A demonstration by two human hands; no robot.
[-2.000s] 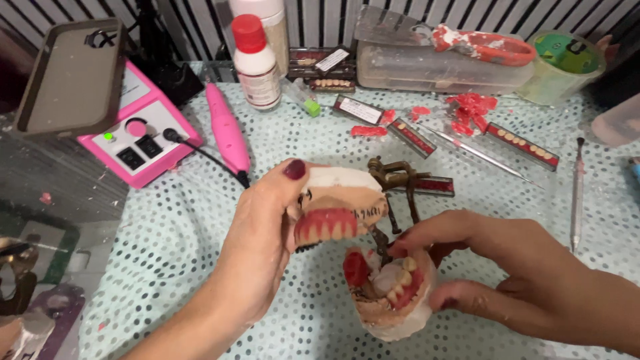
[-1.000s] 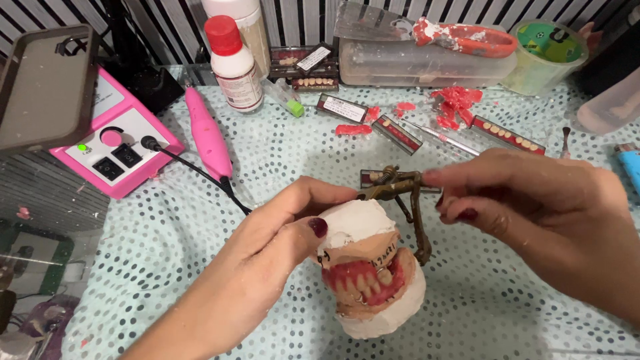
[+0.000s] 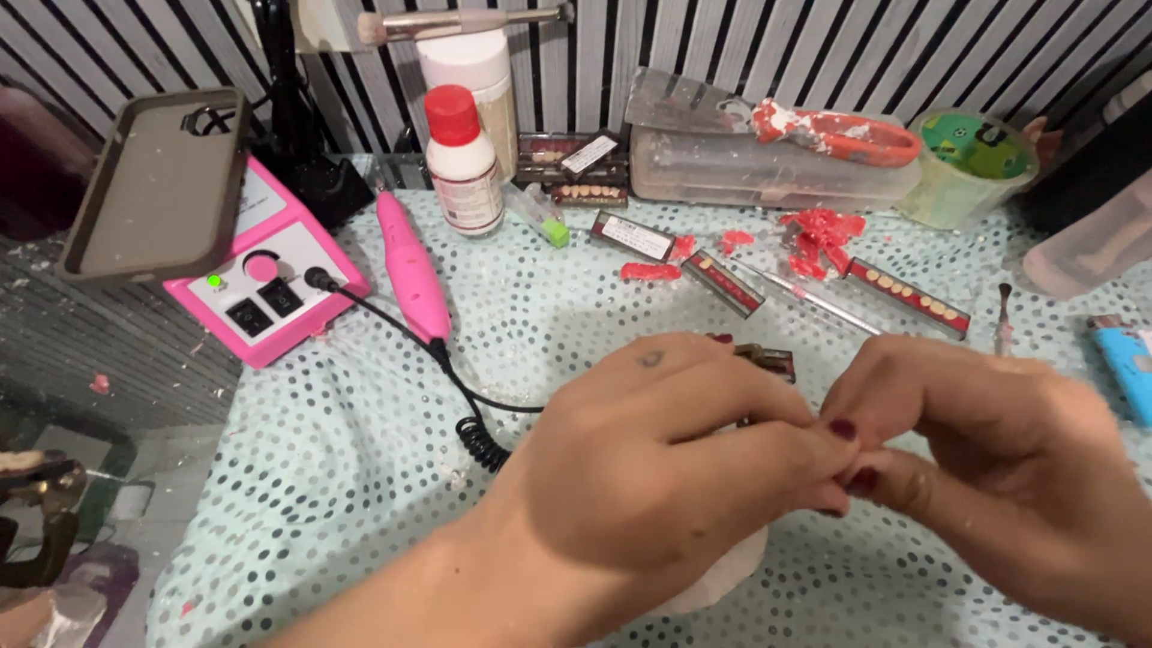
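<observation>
My left hand [image 3: 666, 459] reaches across the middle, over a white plaster dental cast [image 3: 720, 576] that shows only at its lower edge. Its fingertips meet those of my right hand [image 3: 972, 459], just right of the cast. Whether a small thing is pinched between them is hidden. Part of the brass-coloured articulator [image 3: 763, 353] shows behind my left fingers, beside a tooth card. The denture teeth on the cast are out of sight under my left hand.
A pink handpiece [image 3: 414, 270] and its pink control box [image 3: 270, 288] lie at left. Behind stand a red-capped bottle [image 3: 465, 171] and a plastic case [image 3: 774, 171]. Red wax scraps [image 3: 821, 238], tooth cards [image 3: 909, 295] and a metal carving tool [image 3: 810, 297] lie beyond my hands; a blue lighter [image 3: 1123, 364] is at right.
Two seconds ago my hands held the two cast halves apart; one second ago these were together, my right hand at the articulator. Now my left hand covers the cast and my fingertips meet.
</observation>
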